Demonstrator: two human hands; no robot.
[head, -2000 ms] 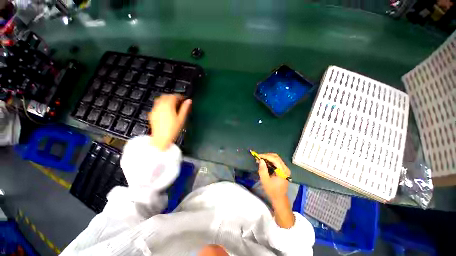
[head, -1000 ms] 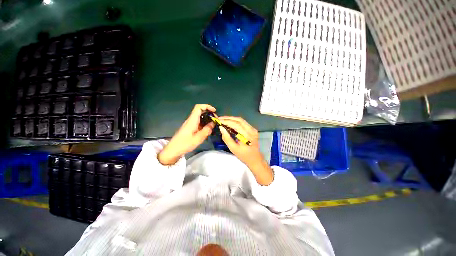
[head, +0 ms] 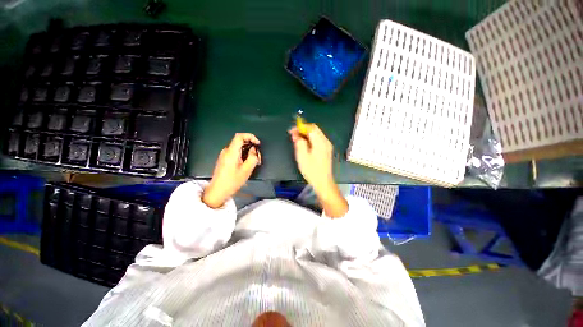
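Note:
My left hand (head: pixel 235 167) holds a small black plastic housing (head: pixel 250 151) in its fingertips, above the front edge of the bench. My right hand (head: pixel 314 156) holds a yellow-handled tool (head: pixel 302 124), its yellow end pointing up and away from me. The rest of the tool is hidden by the hand. The tool and the housing are apart. A tiny pale-blue piece (head: pixel 300 112) lies on the green bench just beyond the tool's end.
Black blister tray (head: pixel 150 100) at left, some pockets filled. Blue-lined box (head: pixel 326 59) ahead. White slotted tray (head: pixel 419 105) at right, with a clear bag (head: pixel 487 161) and second slotted tray (head: pixel 534 76) beyond. Below the bench: lower black tray (head: pixel 99 227), blue bin (head: pixel 415 211).
My left hand first went from the blister tray to the middle, where both hands met at the black housing. Now my right hand with the tool has moved away from it, forward.

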